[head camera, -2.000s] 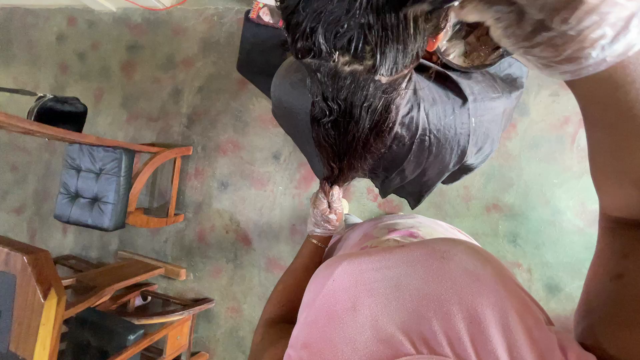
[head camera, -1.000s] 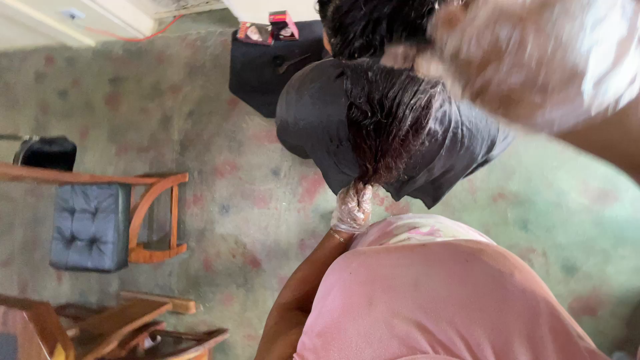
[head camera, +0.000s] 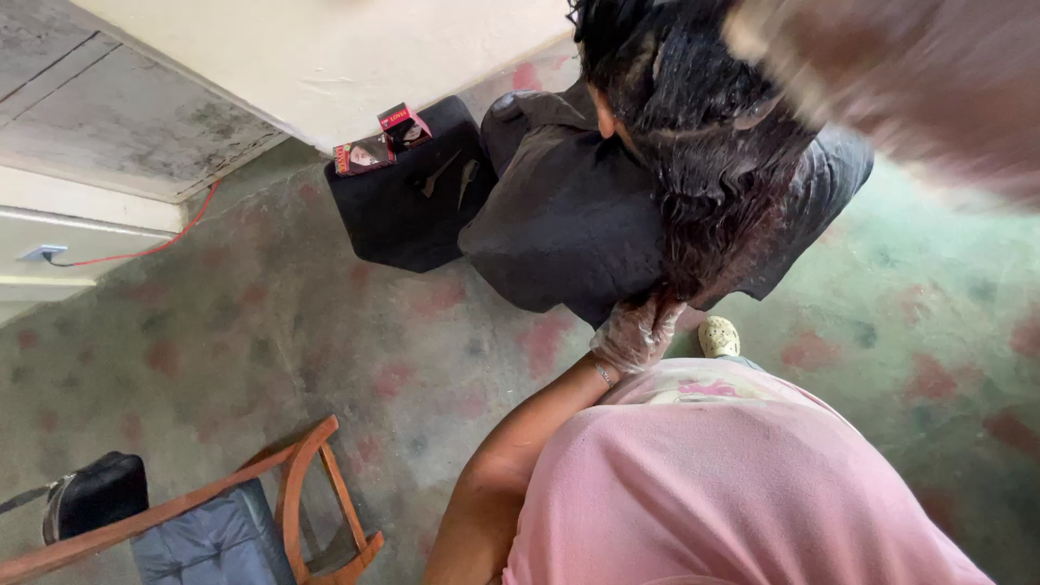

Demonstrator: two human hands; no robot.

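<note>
A seated person's long dark wet hair hangs down the back of a black cape. My left hand, in a clear plastic glove, is closed on the ends of the hair at the cape's lower edge. My right hand is a large blur at the upper right, close to the camera and beside the head; its fingers and anything in them cannot be made out. The hair's lower part has a reddish-brown tint, and a pale parting shows across the head.
Left of the person, a black seat bears two red-and-black boxes and what look like hair clips. A wooden chair with a grey cushion and a black bag are at lower left. A red cord runs to a wall socket.
The view has swung, showing more of the wall and black seat. My left hand stays closed on the hair ends. My right hand remains at the upper right, now more blurred.
</note>
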